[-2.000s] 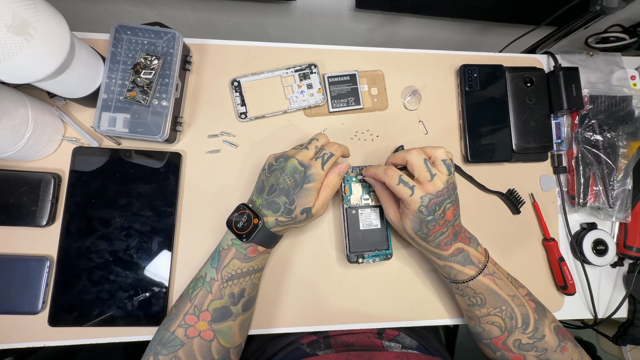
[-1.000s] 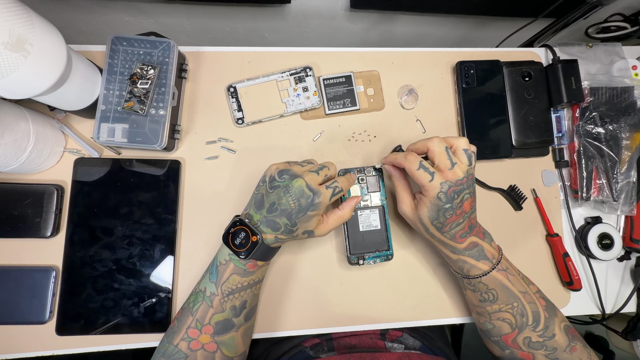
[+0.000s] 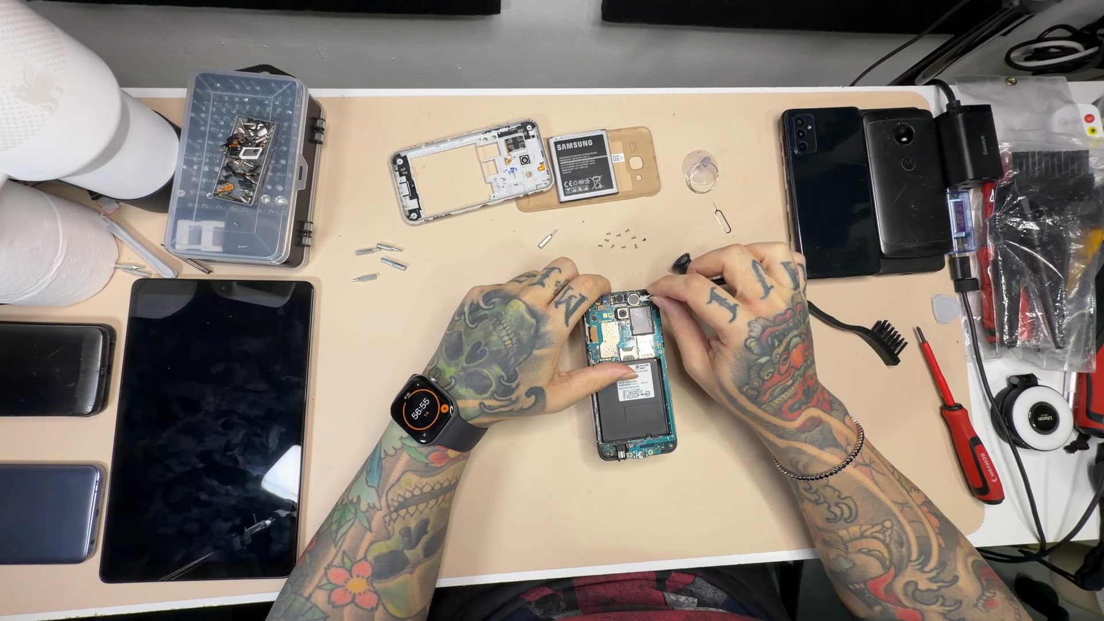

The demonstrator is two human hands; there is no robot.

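Note:
An opened smartphone point(image 3: 632, 375) with bare circuit board and battery bay lies upright before me. My left hand point(image 3: 526, 345) steadies it from the left, thumb across the bay's upper edge, fingers at its top left. The fingertips of my right hand point(image 3: 733, 319) pinch at the phone's upper right corner; whether a small part is between them cannot be seen. A black brush point(image 3: 862, 332) extends from under that hand. Beyond the phone lie a white mid-frame point(image 3: 470, 172), a Samsung battery point(image 3: 584, 166) on a gold back cover point(image 3: 638, 164), and several tiny screws point(image 3: 623, 239).
Several driver bits point(image 3: 379, 250), a SIM ejector pin point(image 3: 722, 219) and a round clear disc point(image 3: 700, 171) lie around. Left are a parts box point(image 3: 237, 172), a black tablet point(image 3: 211, 431) and phones. Right are two phones point(image 3: 828, 190), a red screwdriver point(image 3: 957, 414) and cables point(image 3: 983, 379).
My left thumb has moved down from the circuit board to the battery bay. Compared with the first frame, my right hand has shifted right to the phone's upper right corner.

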